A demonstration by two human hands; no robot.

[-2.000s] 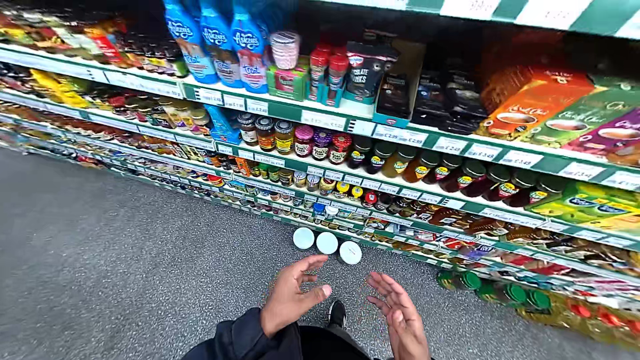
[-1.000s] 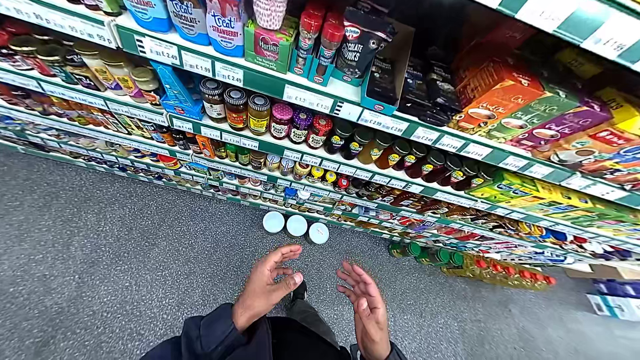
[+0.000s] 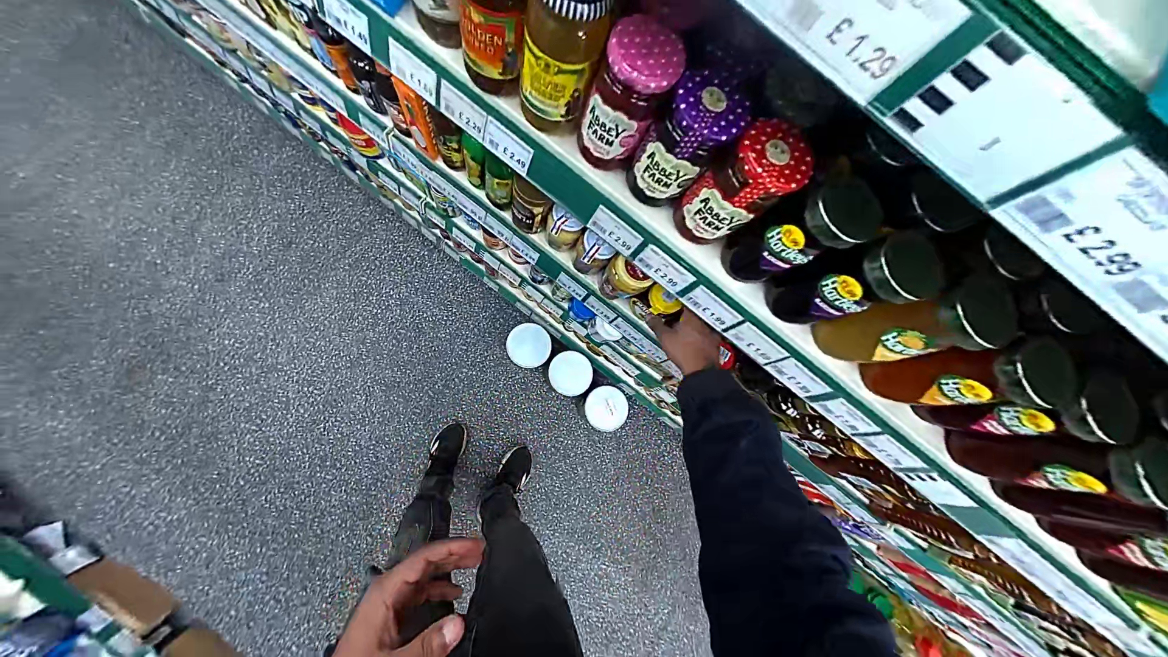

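Observation:
My right hand [image 3: 686, 344] reaches in a dark sleeve to a lower shelf, at a jar with a yellow lid [image 3: 663, 299]; its fingers are partly hidden, so a grip cannot be made out. Beside that jar stands another with a yellowish lid [image 3: 626, 275]. My left hand [image 3: 415, 602] is low in the view over my legs, fingers apart and curved, holding nothing. Three round white-lidded tubs [image 3: 570, 373] stand in a row on the floor by the shelf base.
Above my right hand, a shelf edge with price labels [image 3: 712, 308] juts out. It bears jam jars with dotted cloth-like lids [image 3: 646, 55] and dark-lidded jars [image 3: 903, 266]. Cardboard boxes [image 3: 123, 593] are at the lower left. My shoes [image 3: 448, 447] are on the speckled floor.
My right hand has gone from in front of my body to the lower shelf. My left hand stays low and empty. The view has moved nearer the shelves and turned.

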